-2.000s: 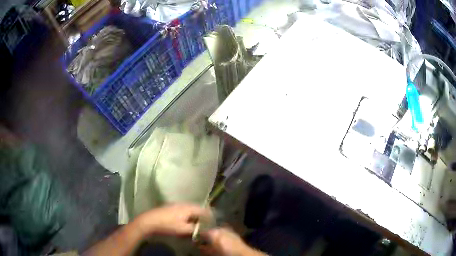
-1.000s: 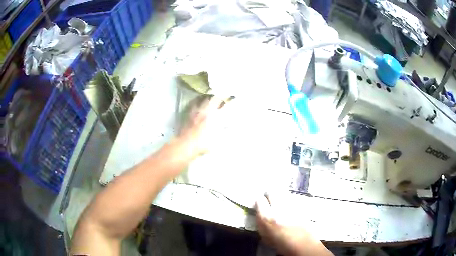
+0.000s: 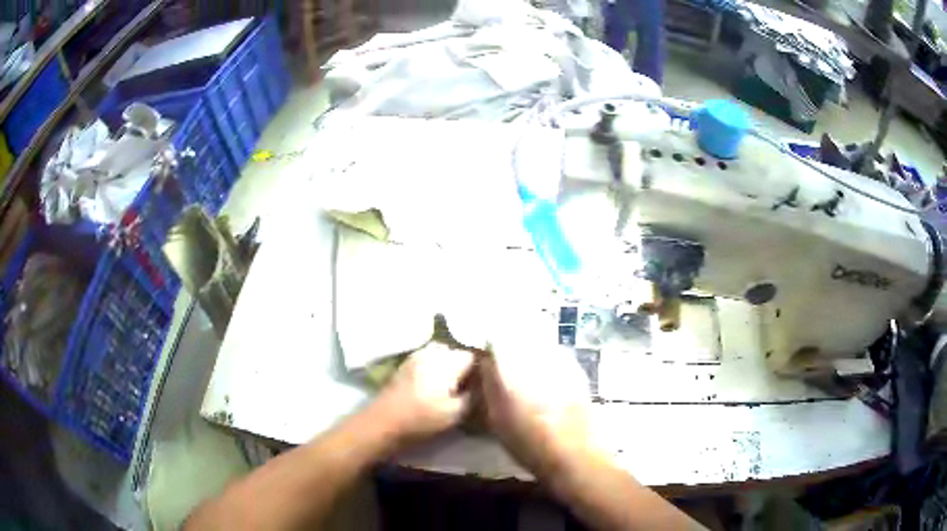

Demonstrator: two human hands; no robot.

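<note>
A pale khaki garment piece [image 3: 382,296] lies on the white table left of the machine, washed out by the lamp, with an olive corner turned up at its far left. My left hand [image 3: 431,386] and my right hand [image 3: 524,399] are close together at its near edge, near the table's front. My left hand is closed on a gathered bit of the cloth. My right hand is beside it, its fingers washed out, so its hold is unclear. The needle area [image 3: 623,322] is to the right of both hands.
The off-white sewing machine [image 3: 831,244] stands at the right, with a blue lamp head [image 3: 550,241] hanging over the table. A white-grey cloth pile [image 3: 457,62] is behind the table. A khaki roll [image 3: 203,259] and blue crates [image 3: 109,353] are at the left.
My left hand has come back from the cloth's far part to its near edge. My right hand has moved up and left beside it. The view has shifted slightly, with the machine now further left.
</note>
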